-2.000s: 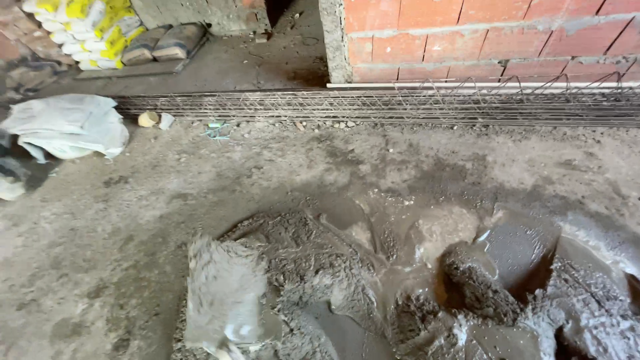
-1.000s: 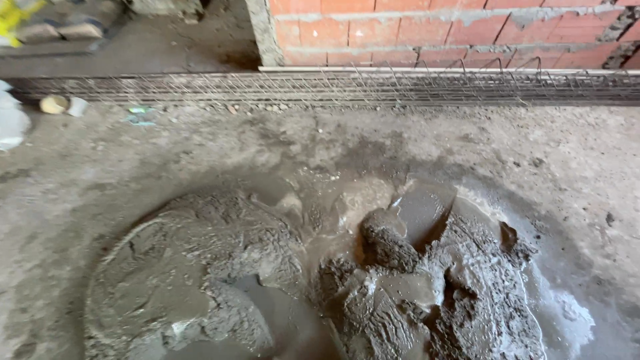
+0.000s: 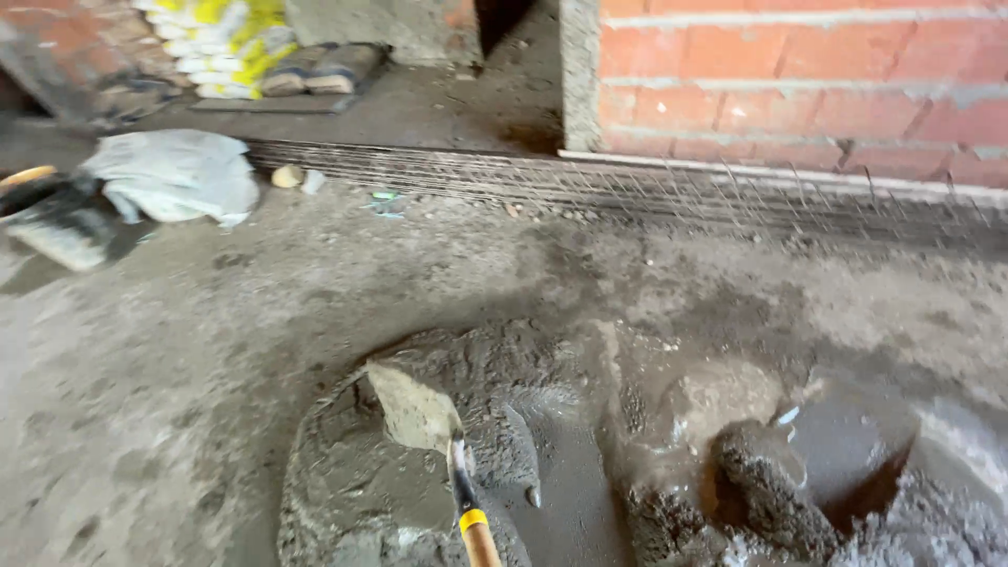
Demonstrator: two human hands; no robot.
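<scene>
Neither of my hands shows in the head view; the frame cuts off the lower part of a shovel's wooden handle (image 3: 480,543), which has a yellow band and a dark metal socket. The shovel's mortar-smeared blade (image 3: 413,405) rests in the left part of a heap of wet grey mortar (image 3: 370,488). Right of the blade runs a smooth wet trough (image 3: 563,472). Farther right, rough lumps of mortar (image 3: 772,480) stand beside a pool of grey water (image 3: 854,441). What holds the handle is out of view.
A bundle of steel rebar (image 3: 472,177) lies along the foot of a red brick wall (image 3: 748,79). At the left are a pale sack (image 3: 177,173) and a dirty bucket (image 3: 63,236). Stacked white and yellow bags (image 3: 228,47) stand behind, with two darker bags (image 3: 331,71) beside them.
The shovel blade, raised and loaded-looking at the lower left two seconds ago and out of view one second ago, is now in the left part of the heap. The view has swung left since one second ago.
</scene>
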